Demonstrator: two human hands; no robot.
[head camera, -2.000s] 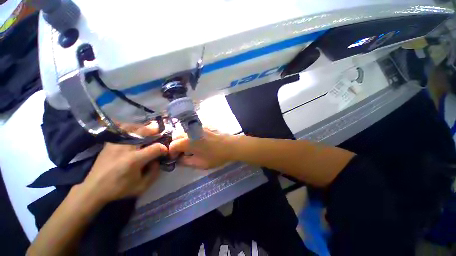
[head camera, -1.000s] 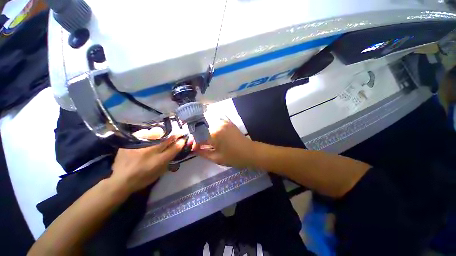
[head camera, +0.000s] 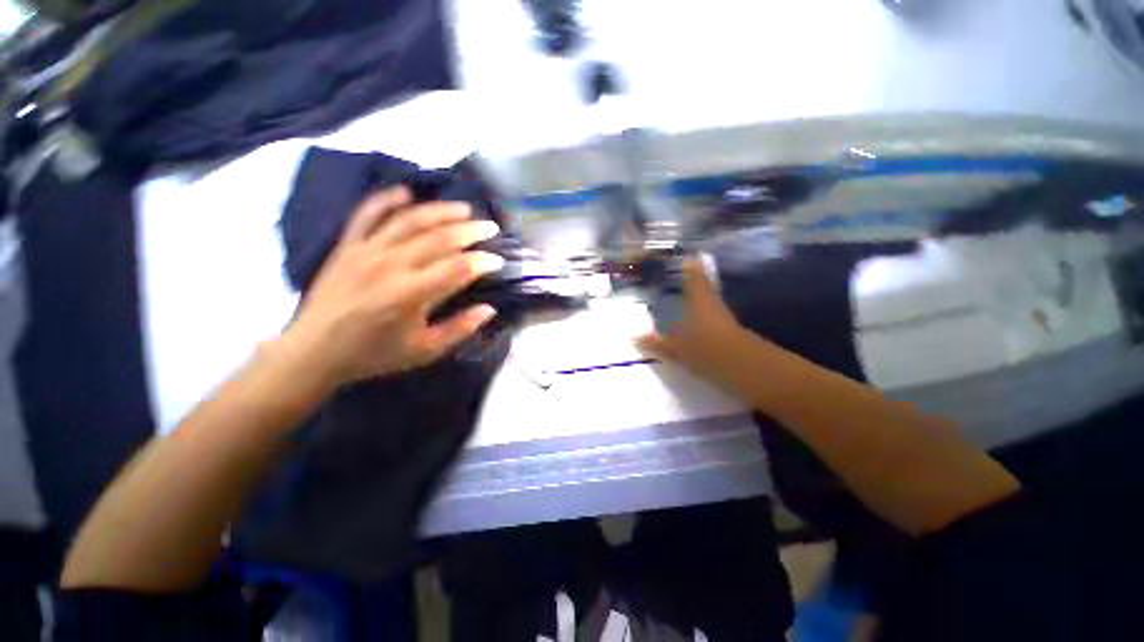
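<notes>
The picture is blurred. A bunched dark part-sewn garment (head camera: 414, 439) lies left of the needle area and hangs over the table's front edge. My left hand (head camera: 395, 282) lies on its upper part with fingers spread and bent, gripping or pressing the cloth. My right hand (head camera: 694, 320) is at the right of the needle area, thumb and fingers apart; its far fingers are hidden or blurred near the machine head. A black cut panel (head camera: 803, 307) lies on the machine bed beside and behind my right hand. The presser foot cannot be made out.
The white sewing machine head with a blue stripe (head camera: 928, 163) spans the upper right. A grey ruler strip (head camera: 602, 474) runs along the front edge of the white table (head camera: 220, 301). Dark cloth (head camera: 276, 75) is piled at the upper left, with more at the far left.
The view has swung left. My left hand has moved left away from the needle onto the dark garment, and my hands are now apart. My right hand stays near the needle area.
</notes>
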